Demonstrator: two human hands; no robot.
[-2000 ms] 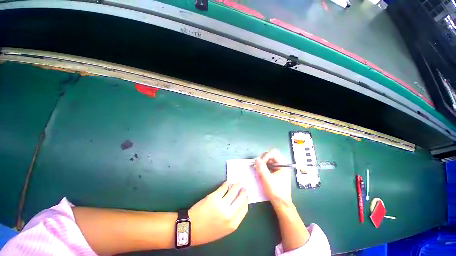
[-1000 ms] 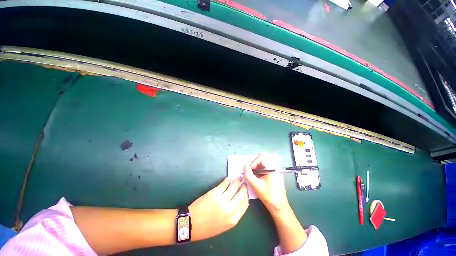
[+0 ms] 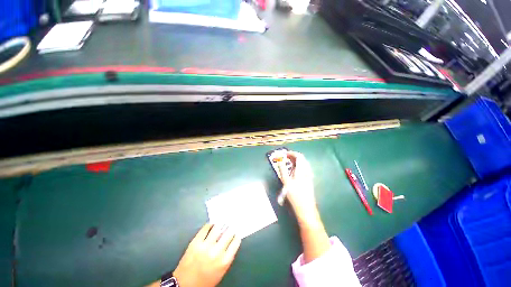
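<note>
A white paper slip (image 3: 249,204) lies flat on the green mat. My left hand (image 3: 207,258) rests with its fingertips on the slip's lower left edge, pressing rather than gripping. My right hand (image 3: 300,188) is over the right part of the electronic unit (image 3: 277,158), which has a black edge and an orange patch. Its fingers touch or hover over the unit; blur hides which, and whether they grip it. A small pale tip shows below the fingers; I cannot tell if it is the pen. The unit's lower part is hidden.
A red marker (image 3: 358,191), a thin pale stick (image 3: 361,175) and a red pad (image 3: 385,199) over a pale disc lie at right. Blue crates (image 3: 482,224) stand beyond the bench's right end. Across the dark channel, the raised bench holds white cards (image 3: 65,37) and a tape roll (image 3: 14,53).
The view has swung right and up. My right hand has left the paper and moved to the unit; the pen no longer shows clearly. My left hand has slid to the slip's lower edge, uncovering more paper.
</note>
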